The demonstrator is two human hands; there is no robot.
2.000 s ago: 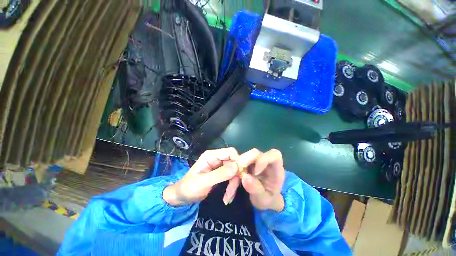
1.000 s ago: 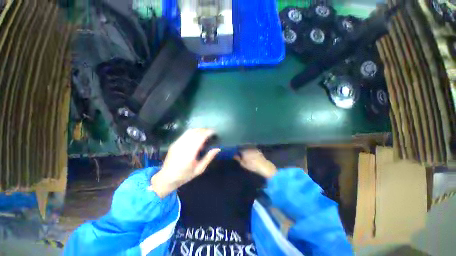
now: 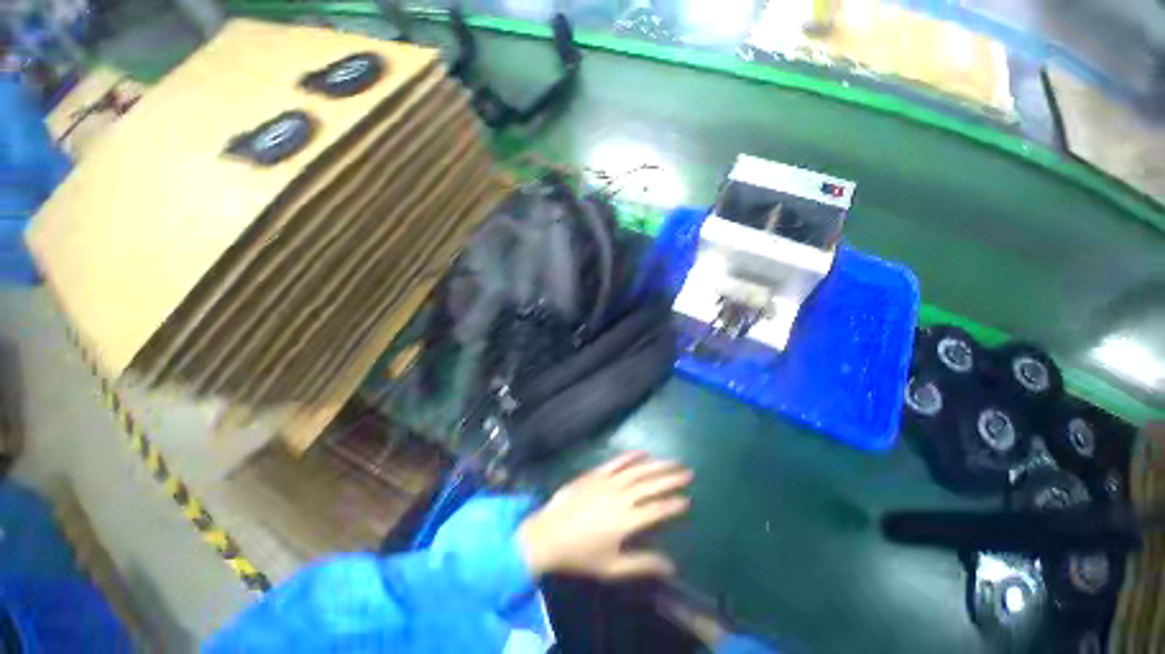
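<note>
My left hand (image 3: pixel 611 514) is over the bench's front edge, fingers apart, with nothing seen in it. My right hand (image 3: pixel 690 611) is a blurred patch at the bottom edge beside a bit of blue sleeve; what it holds cannot be told. Black padded headbands (image 3: pixel 594 396) lie piled beyond my left hand. Black ear-cup parts (image 3: pixel 997 428) with silvery rings cluster at the right. The black electric screwdriver (image 3: pixel 997 528) lies or hangs across them, tip end to the left.
The pale screw feeder (image 3: pixel 767 256) stands in the blue tray (image 3: pixel 862 383) at the back. Stacked cardboard sheets (image 3: pixel 141 243) at the left bear two black discs (image 3: pixel 275 137). More cardboard (image 3: pixel 1146 562) stands at the right edge. A blue-clothed person (image 3: pixel 26 166) shows at the far left.
The view has swung left. My hands, together two seconds ago, are apart; the left has opened, and the right has dropped mostly out of the picture.
</note>
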